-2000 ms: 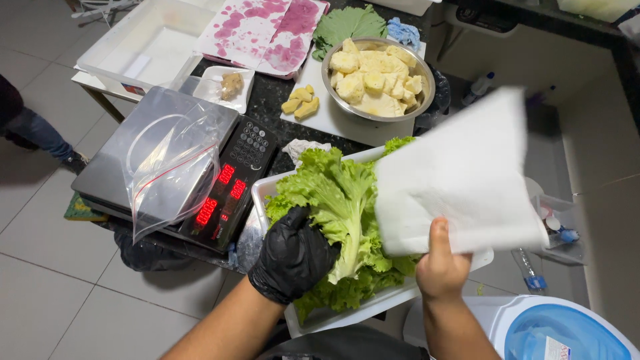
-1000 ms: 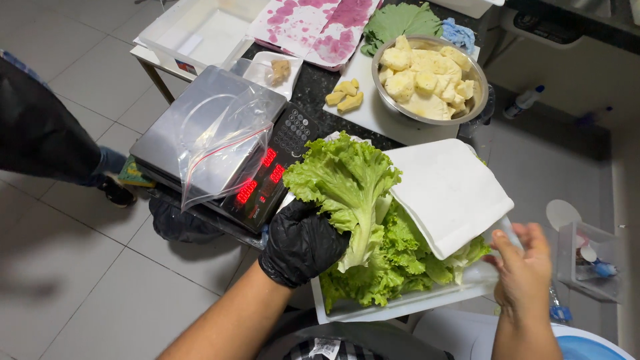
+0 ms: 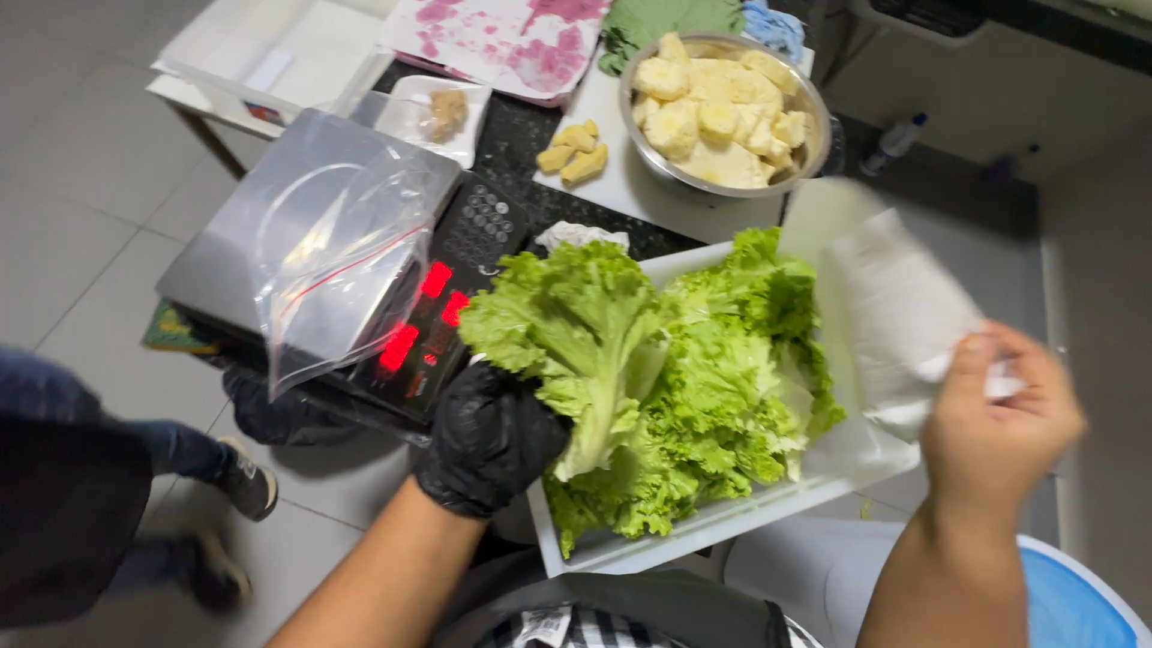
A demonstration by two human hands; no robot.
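Note:
My left hand (image 3: pixel 493 441), in a black glove, grips a leafy green lettuce leaf (image 3: pixel 589 351) near its pale stem, over the left side of a white plastic tray (image 3: pixel 837 481). More lettuce (image 3: pixel 720 387) lies in that tray. My bare right hand (image 3: pixel 999 418) holds a white paper sheet (image 3: pixel 895 315) by its edge, at the tray's right end; the sheet is partly blurred. Left of the lettuce, a clear zip bag (image 3: pixel 351 279) rests on a digital scale (image 3: pixel 234 225) with a lit red display.
A metal bowl of pale yellow peeled chunks (image 3: pixel 720 117) stands on a white board (image 3: pixel 621 193) beside small yellow pieces (image 3: pixel 573 155). Behind are a stained pink-and-white tray (image 3: pixel 504 45) and a plastic bin (image 3: pixel 270 54). Another person's legs (image 3: pixel 171 450) are at left. A blue-lined bucket (image 3: pixel 1071 594) stands low right.
The white sheet, lying over the lettuce's right part a second ago, is now lifted off to the right in my right hand. My left hand still holds the leaf. The other person's legs show farther into view.

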